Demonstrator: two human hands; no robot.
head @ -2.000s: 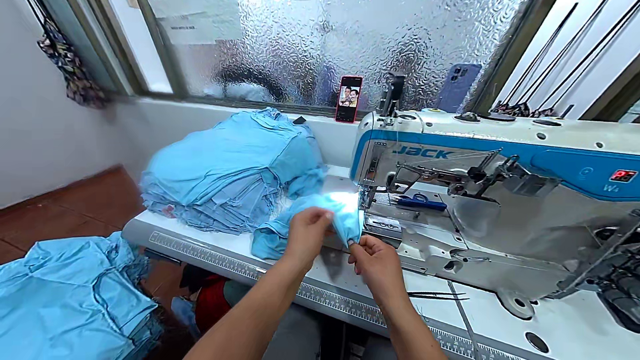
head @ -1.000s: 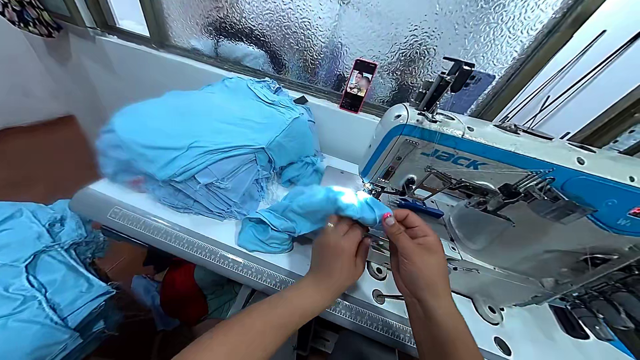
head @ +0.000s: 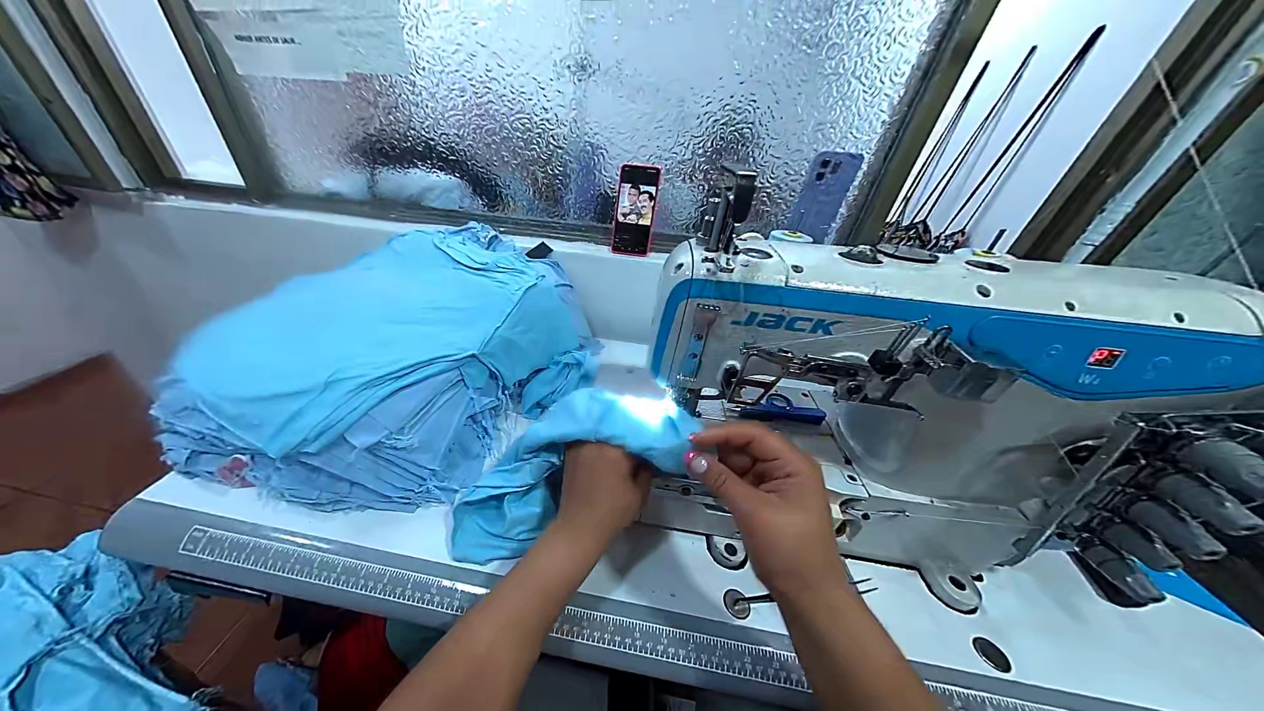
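A light blue fabric piece (head: 583,425) lies bunched just left of the needle area of a white and blue Jack sewing machine (head: 948,326), lit by the machine's lamp. My left hand (head: 604,489) is under the raised fold of this fabric, its fingers mostly hidden by the cloth. With thumb and fingertips, my right hand (head: 760,489) pinches the right end of the same piece, in front of the presser foot, which the cloth partly hides. Behind and left of the hands is a tall pile of light blue cut fabric (head: 365,336).
Blue-handled thread snips (head: 782,410) lie on the machine bed behind my right hand. Tweezers (head: 800,595) lie near my right wrist. A ruler tape (head: 326,565) runs along the table's front edge. A phone (head: 635,209) leans at the window; more blue fabric (head: 79,632) is at lower left.
Since two seconds ago, my left hand has gone from on top of the fabric to beneath its fold. The fabric's right end has come away from the needle area toward me. The view has shifted.
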